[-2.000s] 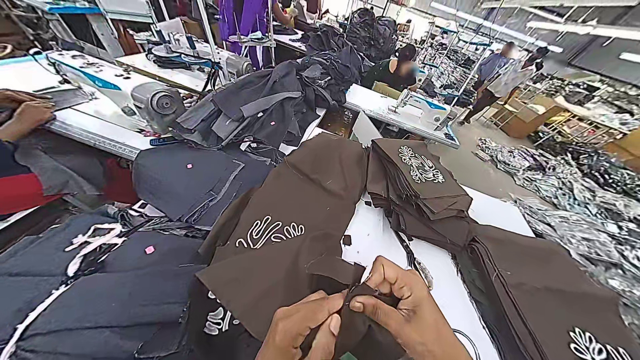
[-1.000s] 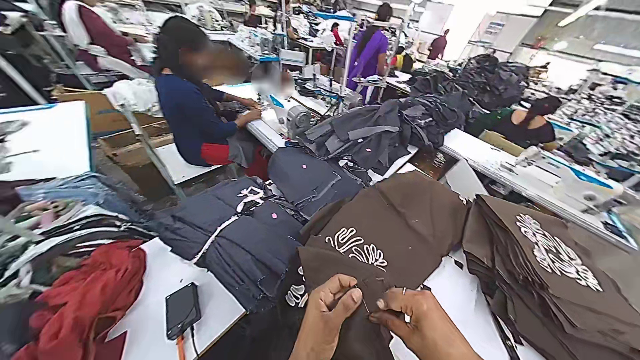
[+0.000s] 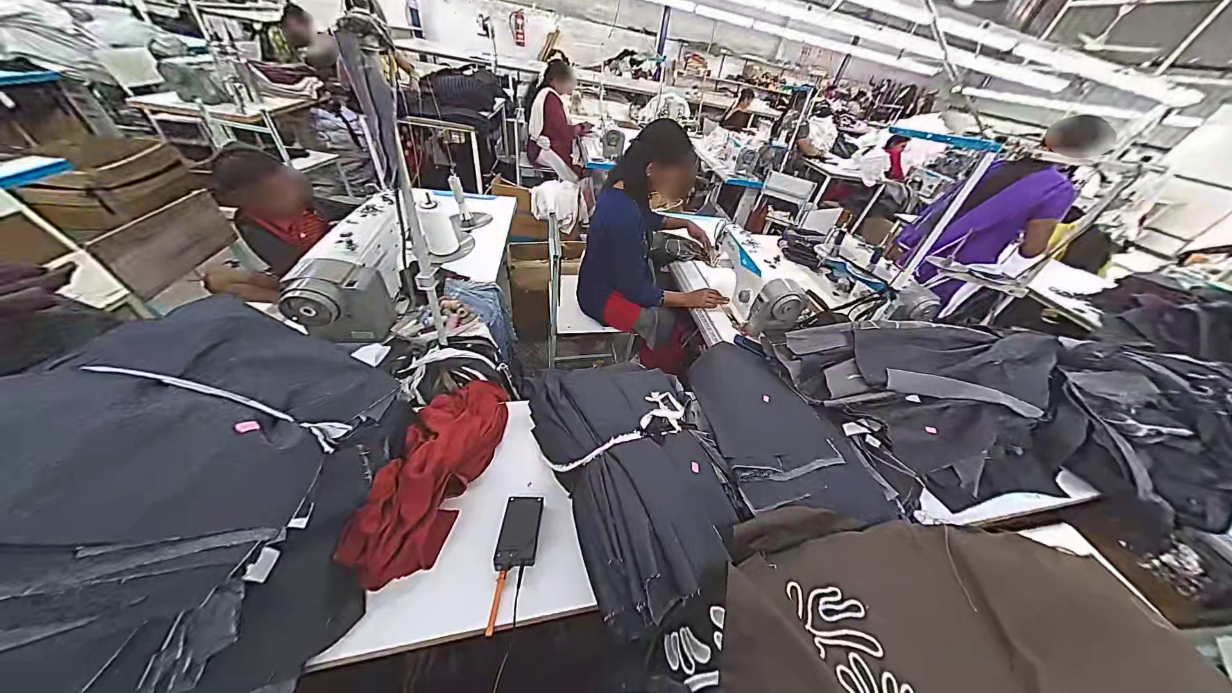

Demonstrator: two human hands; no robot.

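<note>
Neither of my hands shows in the head view now. Brown fabric pieces (image 3: 962, 597) with a white looped cord pattern lie at the bottom right, a loose thread on top. Left of them a stack of dark grey cut fabric (image 3: 645, 500) is tied with a white strip and bears a pink tag. Another dark folded stack (image 3: 780, 433) sits beside it. A black phone-like device (image 3: 520, 531) lies on the white table (image 3: 549, 597), with a cable and an orange stick or cord at its lower end. A crumpled red cloth (image 3: 428, 481) is to its left.
A large tied bundle of dark fabric (image 3: 192, 433) fills the left. Dark pieces (image 3: 962, 395) are heaped at the right. Beyond stand sewing machines (image 3: 351, 260), (image 3: 760, 279) a second sewing machine among them, and a seated person in blue (image 3: 616, 250). Other people work farther back.
Both my hands, earlier at the brown fabric with a small dark piece between the fingers, have left the picture. The view has swung far to the left.
</note>
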